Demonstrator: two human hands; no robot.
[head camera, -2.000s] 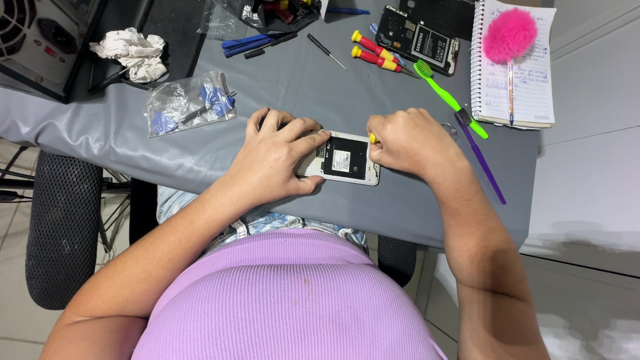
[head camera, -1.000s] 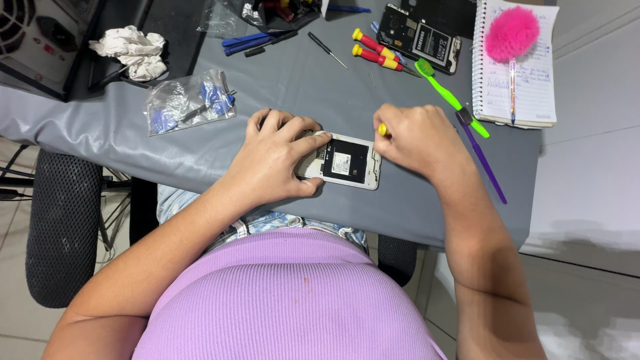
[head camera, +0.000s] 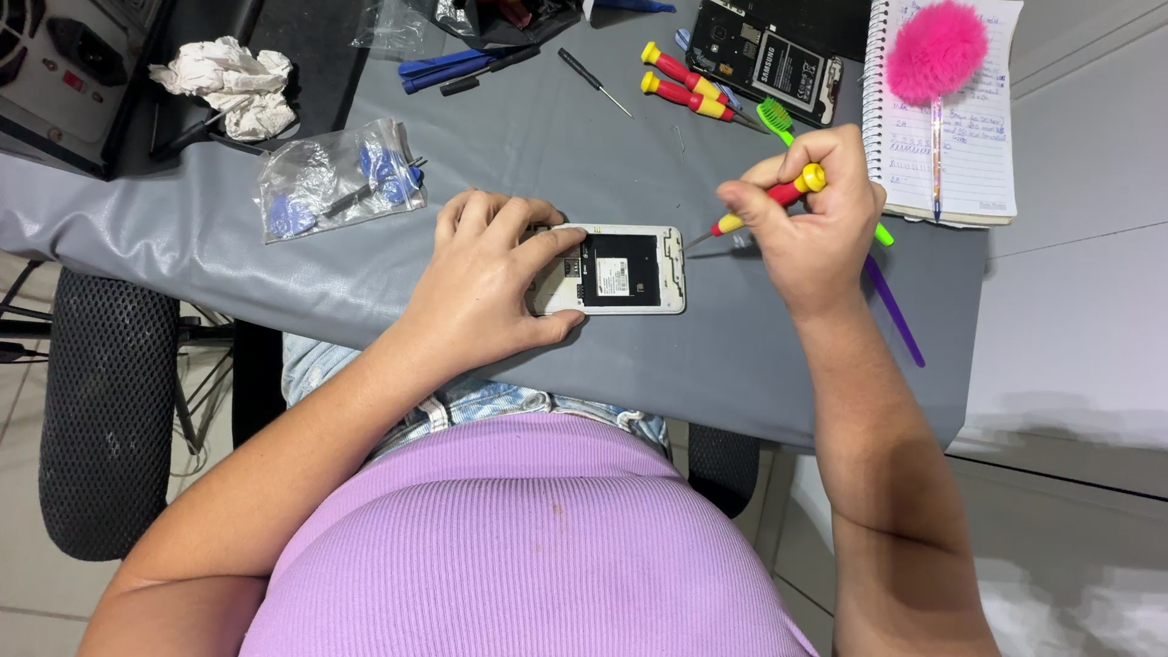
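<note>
A white smartphone body lies with its back side up on the grey table cover, its black battery bay showing with a printed label inside. My left hand grips the phone's left end, fingers along the top edge and thumb at the bottom edge, hiding that end. In my right hand is a red and yellow precision screwdriver. Its thin tip points down and left, just beyond the phone's right end. Whether the tip touches anything cannot be told.
Above the phone lie a small black screwdriver, red and yellow screwdrivers, an opened Samsung phone and blue pry tools. A plastic bag sits left, a spiral notebook right, a purple brush handle below it.
My right hand has lifted away to the right from the phone's right end, and its screwdriver now shows along its length. My left hand has stayed on the phone.
</note>
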